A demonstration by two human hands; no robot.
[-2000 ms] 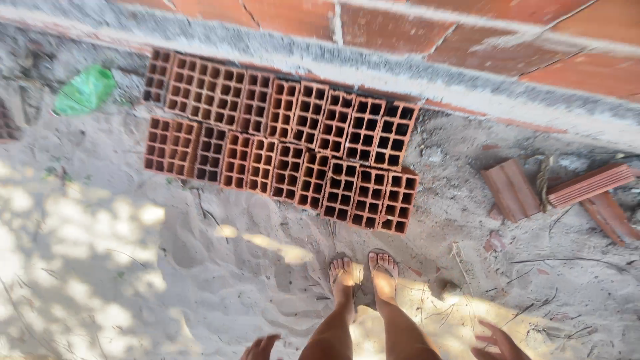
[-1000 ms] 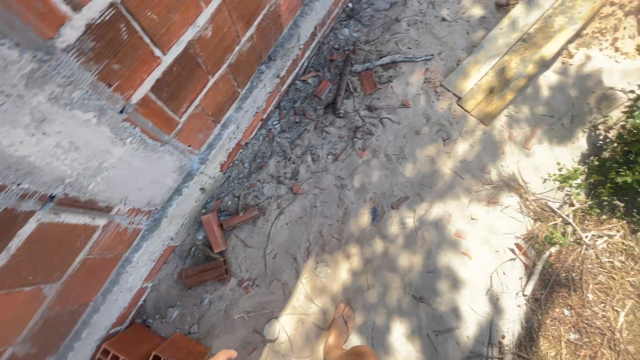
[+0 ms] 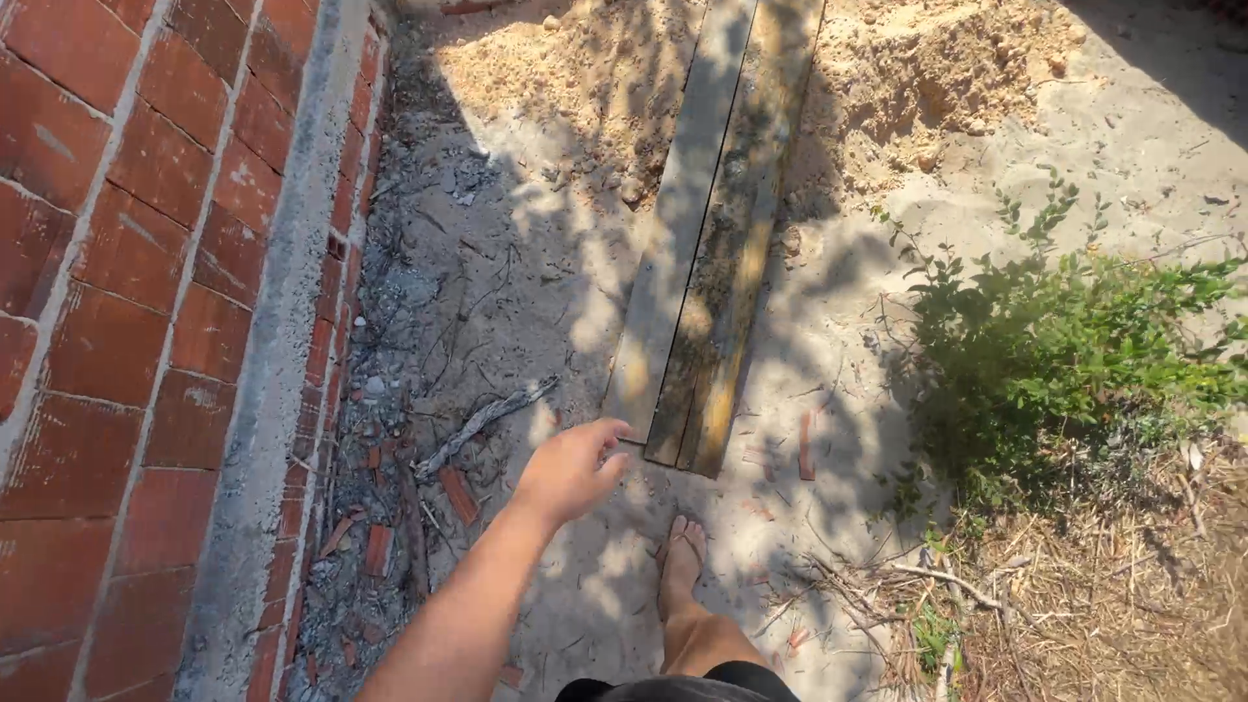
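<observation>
My left hand (image 3: 573, 470) reaches out from the bottom of the head view, its fingers loosely curled and apart, holding nothing. Its fingertips appear over the near end of a grey wooden board (image 3: 673, 244); whether they touch cannot be told. Against that board's right side lies a darker, stained wooden plank (image 3: 733, 234). Both run lengthwise away from me on the sand. Below their near ends is my foot in a flip-flop (image 3: 682, 561). My right hand is out of view.
A hollow-brick wall (image 3: 146, 331) with a concrete ledge (image 3: 258, 341) runs along the left. Brick shards (image 3: 458, 495) and a dry branch (image 3: 487, 421) lie beside it. A green bush (image 3: 1053, 341) and dry straw (image 3: 1092, 595) are at right, a sandy dirt mound (image 3: 926, 78) beyond.
The view has swung from the stacked hollow bricks along the wall to the boards, which showed at the upper right one second ago. My left hand now reaches forward; my right hand has left view.
</observation>
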